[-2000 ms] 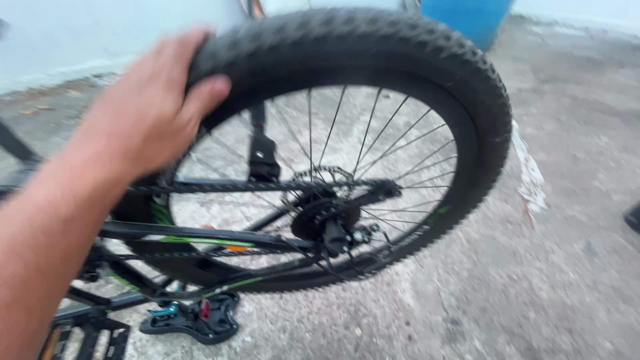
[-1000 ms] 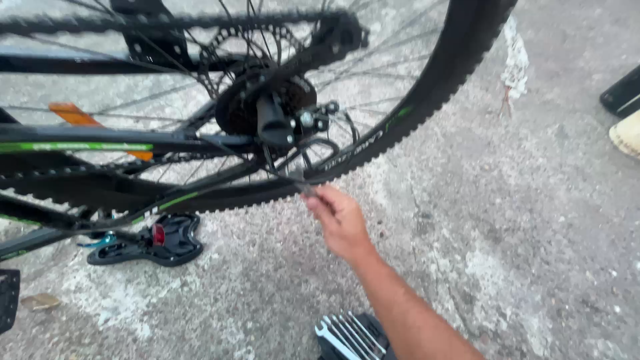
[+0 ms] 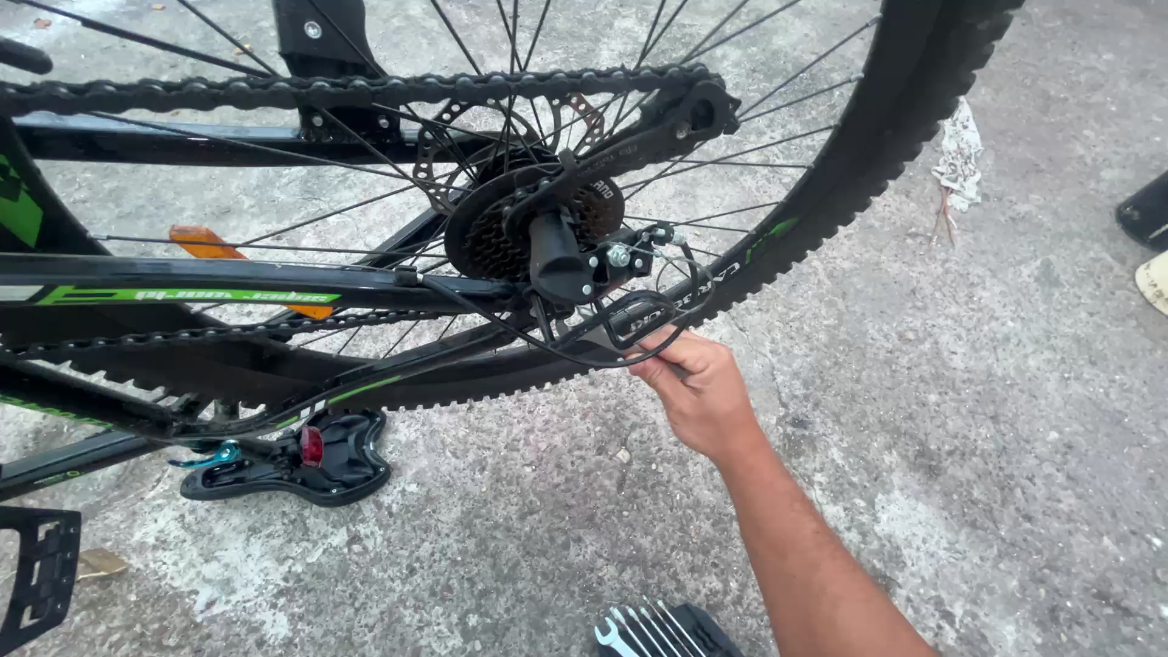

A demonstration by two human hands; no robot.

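My right hand [image 3: 698, 388] pinches a flat grey metal tool [image 3: 602, 342], whose far end reaches behind the black wire guard by the rear axle; its tip is hidden. A black cable loop passes close to my fingers. Just above are the rear derailleur [image 3: 566, 260] and the cassette [image 3: 488, 228]. The bicycle is upside down, its knobby rear tire [image 3: 885, 119] curving around at the right and the chain [image 3: 365, 91] running left from the derailleur cage. Its saddle [image 3: 319, 470] rests on the concrete. My left hand is out of view.
Several wrenches [image 3: 652, 630] lie in a dark holder at the bottom edge. A black pedal [image 3: 36, 575] is at the lower left. A crumpled whitish scrap [image 3: 958, 155] lies beyond the tire, and dark and cream objects [image 3: 1154, 283] show at the right edge.
My left hand, on the tire two seconds ago, has left the view. My right hand has come in at the rear axle and stays there. The view has moved closer to the hub.
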